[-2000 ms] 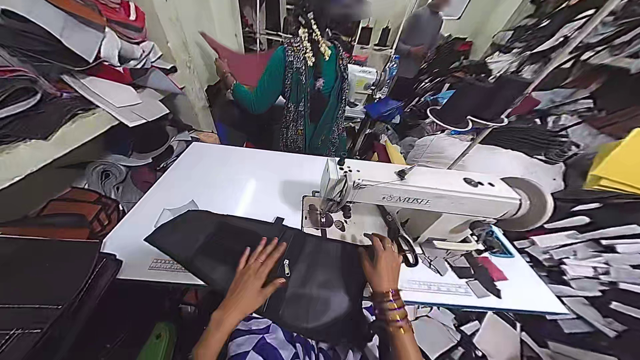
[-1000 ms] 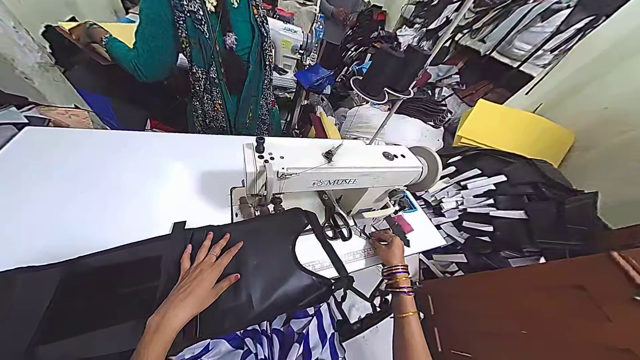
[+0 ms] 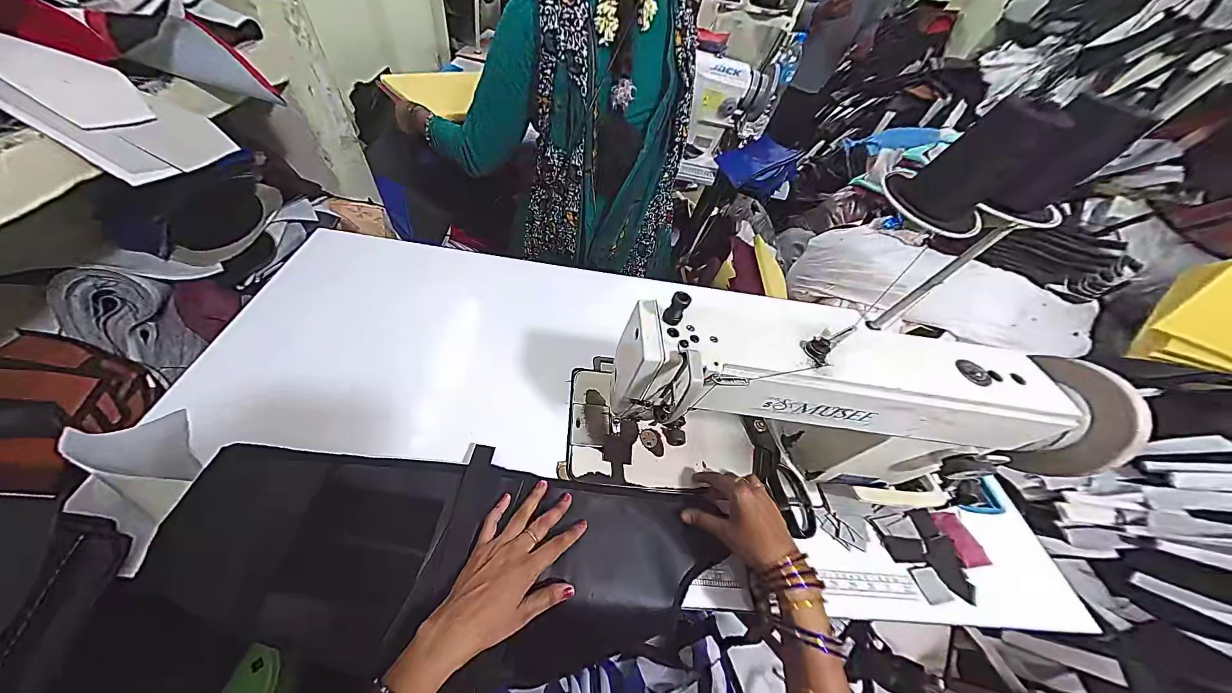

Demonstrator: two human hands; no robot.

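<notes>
A black sheet of leather-like material (image 3: 337, 539) lies over the front of the white sewing table (image 3: 385, 318). My left hand (image 3: 510, 568) rests flat on it with fingers spread, just right of a narrow black strip at its back edge. My right hand (image 3: 746, 515), with bangles at the wrist, touches the sheet's back right edge, fingers bent; whether they pinch it is unclear. Just behind sits the sewing machine (image 3: 866, 395), its presser foot and needle area above the metal plate (image 3: 693, 448). Black-handled scissors (image 3: 784, 481) lie beside my right hand.
Small grey, black and red scraps (image 3: 924, 549) and a ruler strip (image 3: 847, 582) are at the table's right. Another person (image 3: 597, 144) stands behind the table, holding yellow material (image 3: 433, 93). Thread cones (image 3: 977, 164) stand behind the machine; stacked material flanks both sides.
My right hand has moved from beside the scraps, right of the scissors, to the sheet's back edge. The sheet's right end no longer covers the scissors' surroundings as before. The view has swung.
</notes>
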